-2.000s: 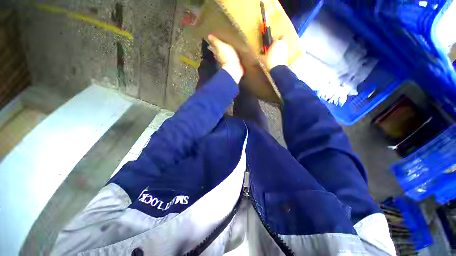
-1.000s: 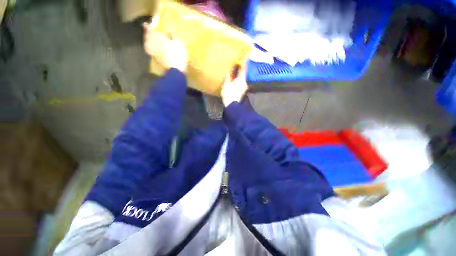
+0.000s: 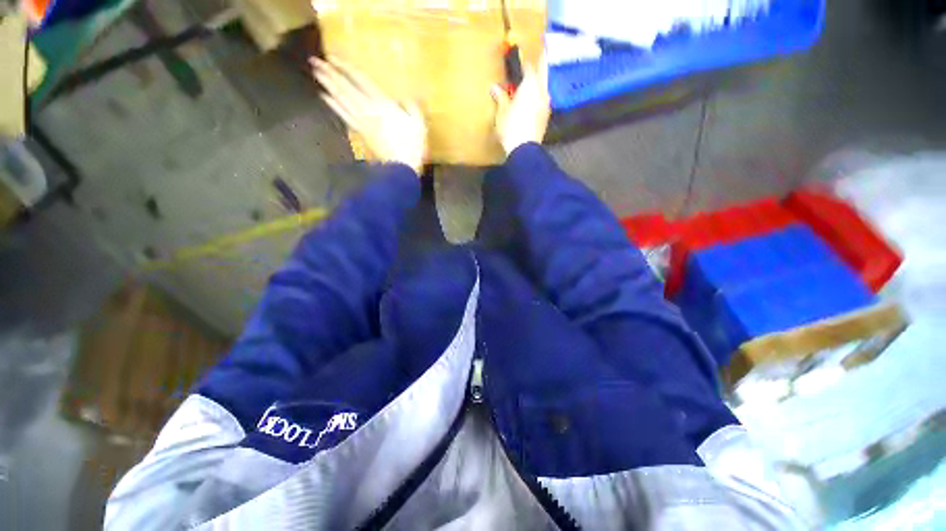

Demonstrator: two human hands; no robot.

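Note:
A brown cardboard carton is at the top centre in front of me, cut off by the top edge. My left hand lies on its left part with the fingers spread. My right hand is at its right edge, closed on a slim red and black utility knife. The knife points up, away from me, over the carton. The carton's far end is out of view.
A blue crate with white pieces stands right of the carton. Red and blue boxes are at the right. A yellow line crosses the dark floor at the left. A brown box is at the lower left.
The carton has levelled out and sits nearer the top edge. My left hand's fingers have spread on it. The view has swung right, bringing the red and blue boxes in.

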